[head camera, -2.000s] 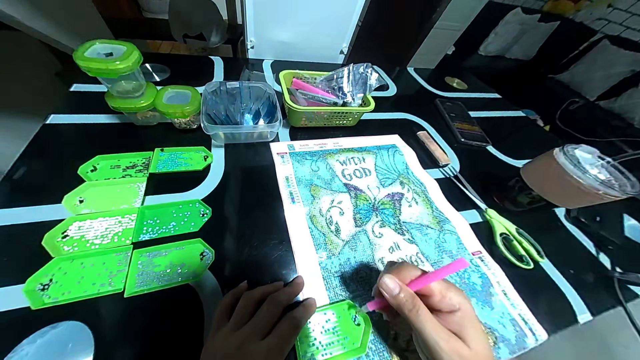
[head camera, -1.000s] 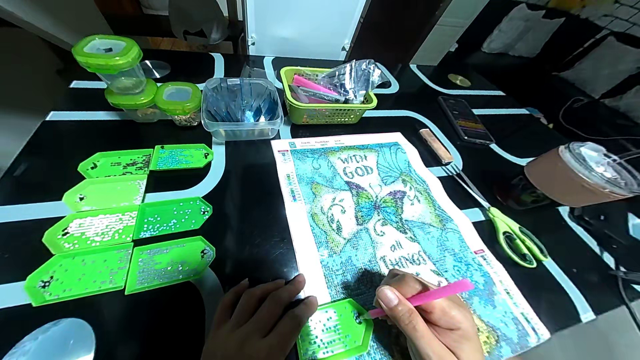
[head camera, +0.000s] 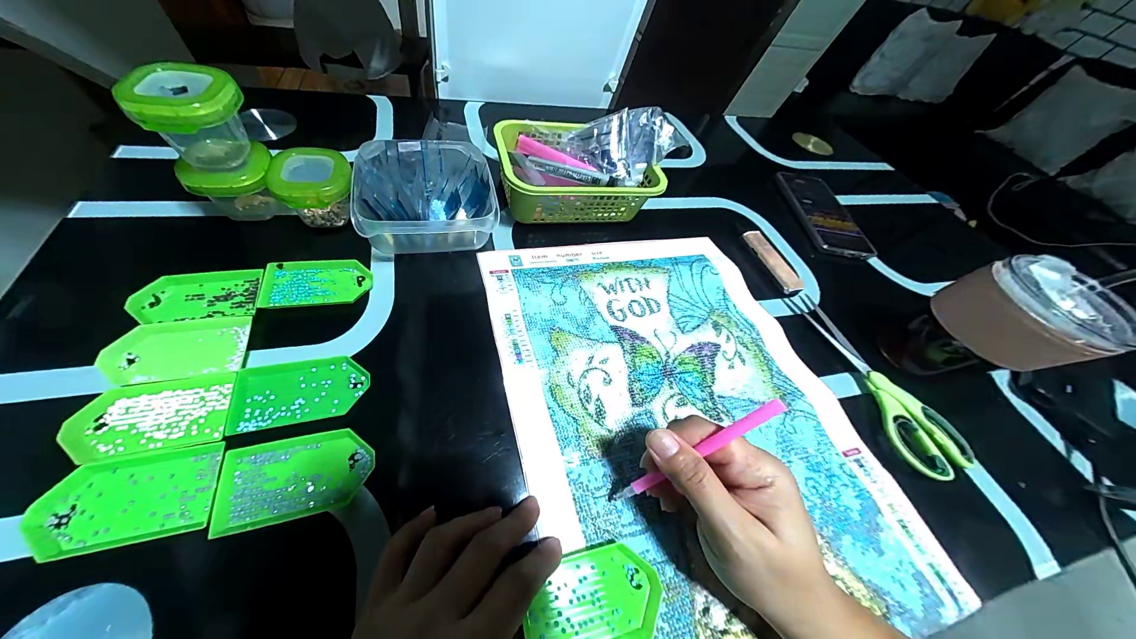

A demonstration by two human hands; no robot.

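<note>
My right hand (head camera: 737, 506) grips a pink diamond-painting pen (head camera: 710, 444), its tip at the surface of a diamond-painting canvas (head camera: 674, 355) with a butterfly and lettering. Under the fingers of my left hand (head camera: 466, 568), at the canvas's lower left edge, lies part of a green bead tray (head camera: 599, 590) holding scattered blue-toned drills. That hand is spread, palm down, and its lower part is cut off by the frame. On the left stand several more green trays (head camera: 297, 390) with white, silver, dark and blue drills.
Behind are green-lidded containers (head camera: 311, 177), a clear tub of packets (head camera: 426, 195) and a green basket (head camera: 577, 200) with pens and a plastic bag. To the right lie a phone (head camera: 825, 213), a wooden-looking block (head camera: 772, 262), tweezers (head camera: 834, 333), green-handled scissors (head camera: 919, 426) and a lidded cup (head camera: 1021, 311).
My right hand has moved the pen from the green tray up onto the canvas. My left hand stays beside the tray.
</note>
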